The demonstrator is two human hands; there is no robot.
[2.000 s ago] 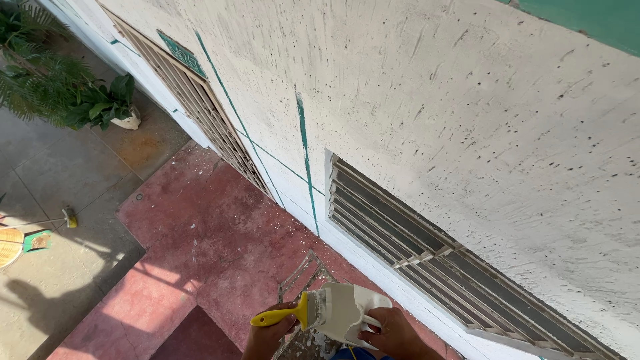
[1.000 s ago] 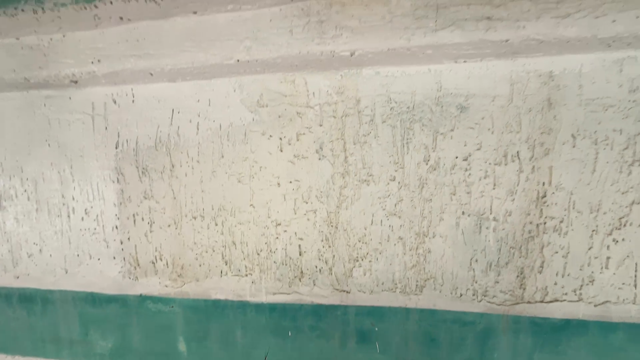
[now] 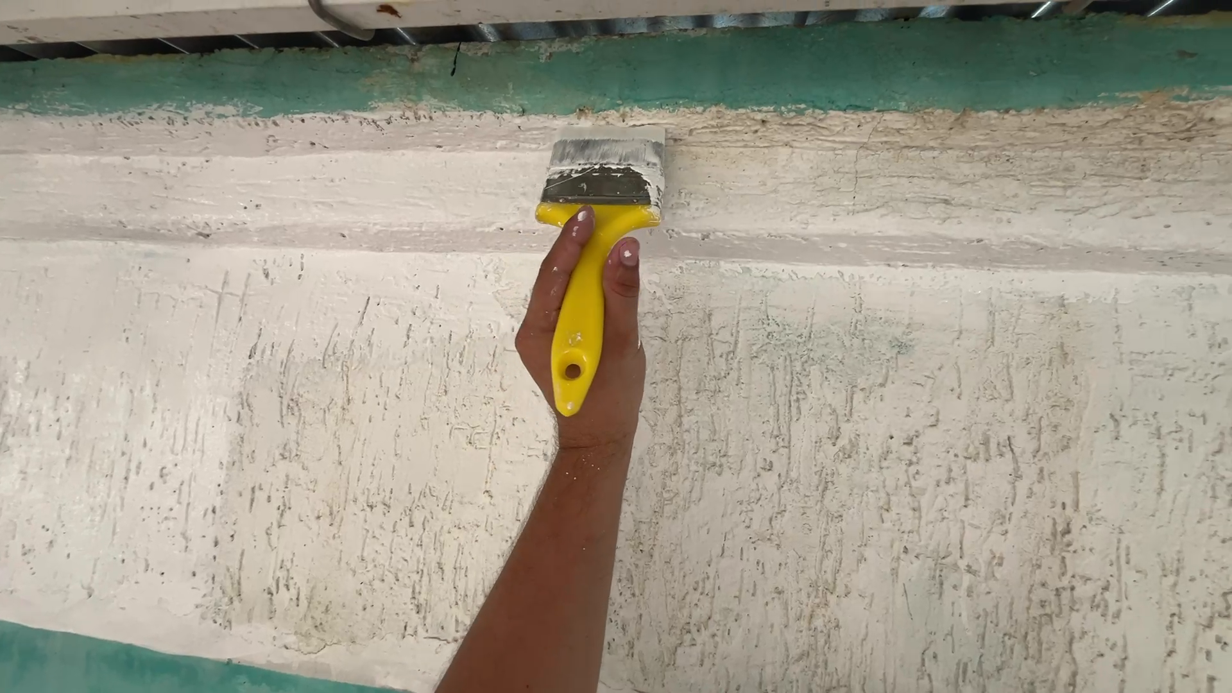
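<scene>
My left hand [image 3: 587, 327] is raised at the middle of the view and grips a wide paintbrush with a yellow handle [image 3: 580, 298]. The brush is nearly upright, handle end down, with my thumb and a finger along either side of its neck. White paint coats the tips of its dark bristles [image 3: 604, 164], which lie against the upper ledge of the rough whitish wall [image 3: 818, 433], just under a green painted band [image 3: 751, 72]. Flecks of white paint mark the fingertips. My right hand is out of view.
Above the green band runs a pale beam [image 3: 577, 12] with a rust spot and a curved metal rod [image 3: 339, 21] by it. Corrugated roofing [image 3: 712, 21] shows behind. A horizontal moulding [image 3: 866, 248] crosses the wall, and another green band [image 3: 125, 659] lies at the lower left.
Two seconds ago my left hand held the brush low, by a white container in my right hand. Now the brush is up against the wall. The view has swung upward.
</scene>
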